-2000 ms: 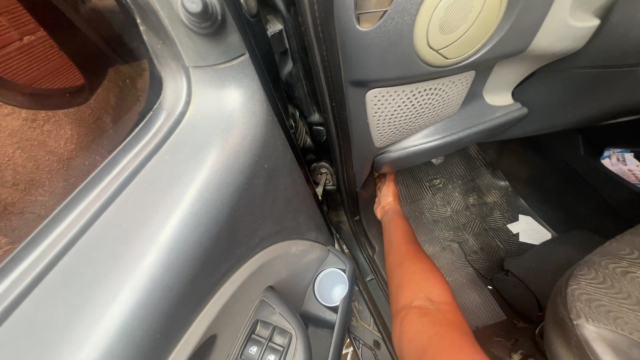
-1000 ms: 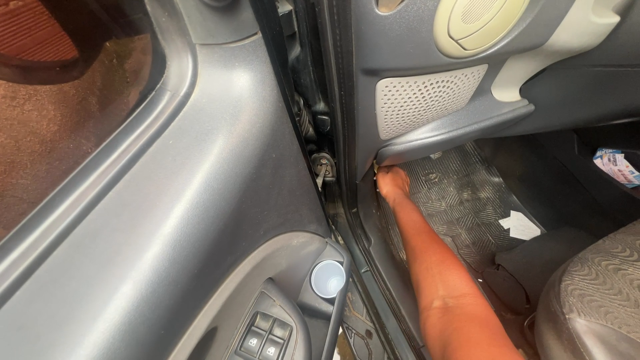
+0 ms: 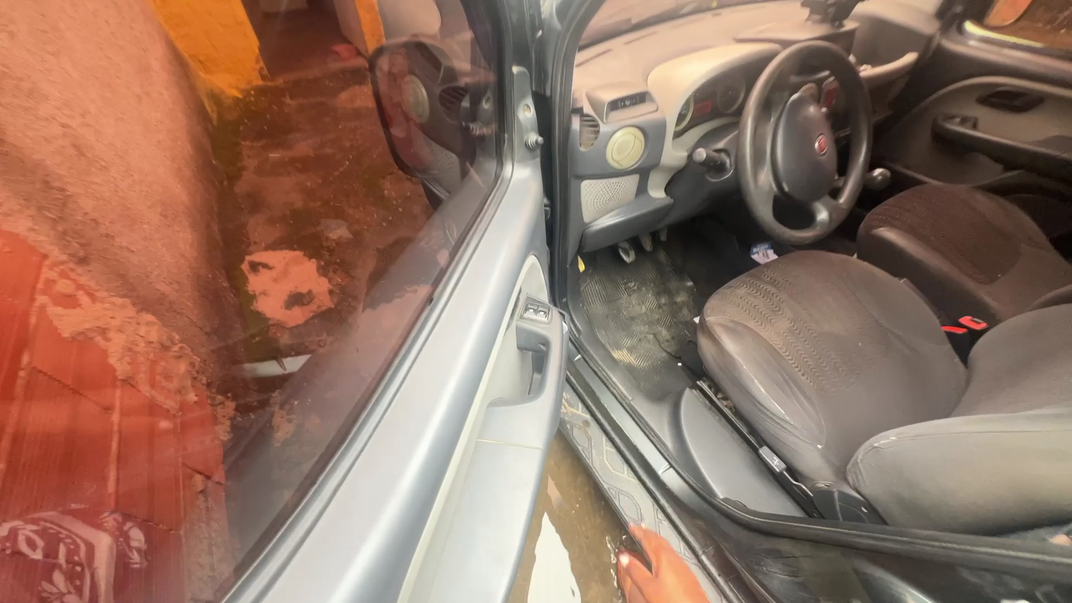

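Observation:
At the bottom edge, right of centre, my right hand (image 3: 662, 569) is partly in view, low beside the door sill. Something dark shows between its fingers; whether it is a held object cannot be told. My left hand is out of view. The open car door (image 3: 469, 360) stands left of the hand, with window switches (image 3: 536, 310) and a pull handle on its inner panel. To the right are the front seat (image 3: 821, 343), the steering wheel (image 3: 804, 142) and a rubber floor mat (image 3: 641, 310) below the pedals.
The door sill (image 3: 628, 427) runs between the door and the cabin. Wet ground (image 3: 578, 519) shows through the door gap. A rough wall (image 3: 109, 209) lies beyond the door glass. The second front seat (image 3: 963, 243) is farther right.
My right hand has left the spot under the lower dashboard edge and is now low outside the sill. The view has moved back and now takes in the seats and steering wheel.

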